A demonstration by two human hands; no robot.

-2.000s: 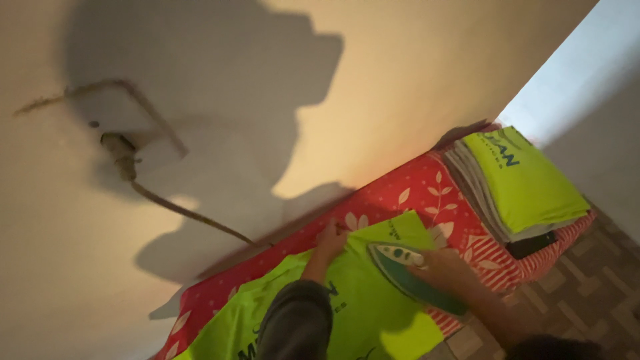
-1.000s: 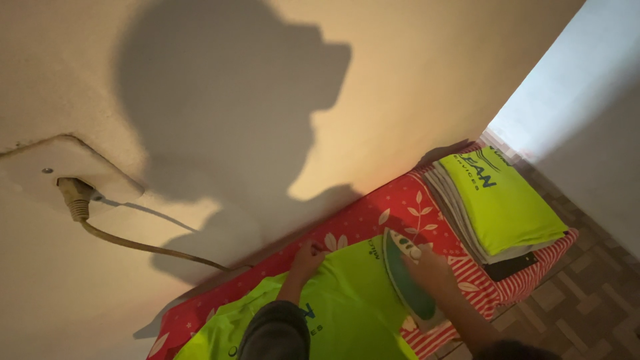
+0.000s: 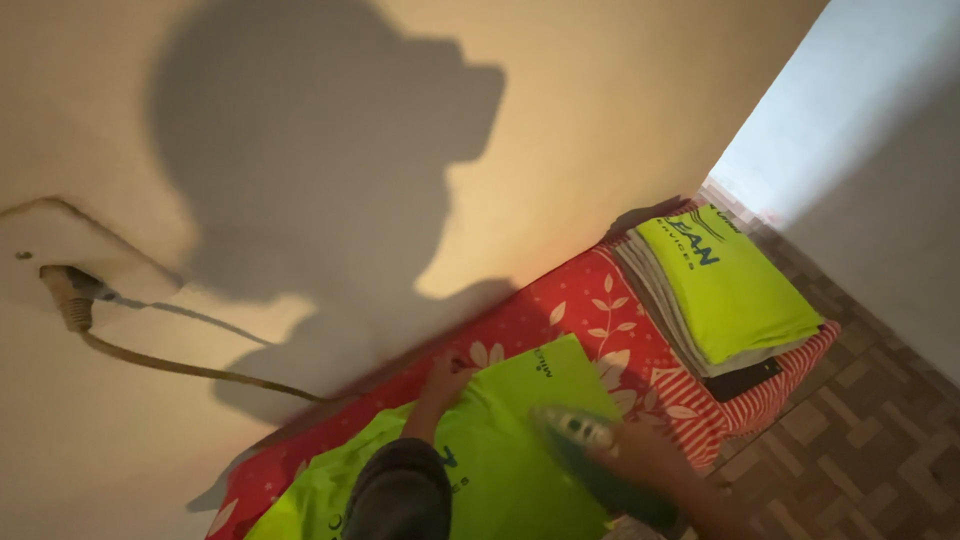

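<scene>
A neon-yellow garment with dark print (image 3: 517, 435) lies spread over a red leaf-patterned cloth (image 3: 577, 300). My right hand (image 3: 645, 454) grips a green and white clothes iron (image 3: 600, 465), which is over the garment's right part and looks blurred. At the garment's upper left edge is my left hand (image 3: 448, 379), its fingers bent close to the fabric; whether they pinch it is not clear. A dark sleeve (image 3: 401, 487) covers that forearm. The iron's soleplate is hidden from view.
A stack of folded clothes, a neon-yellow one on top (image 3: 739, 292), stands at the cloth's far right end. A plug (image 3: 71, 296) sits in a wall socket (image 3: 90, 247), its cord (image 3: 187, 367) running down behind the cloth. Patterned floor (image 3: 847, 427) shows at right.
The iron in my right hand has moved off the garment's far edge, back toward its middle. My left hand stays by the upper left edge. The view has shifted somewhat.
</scene>
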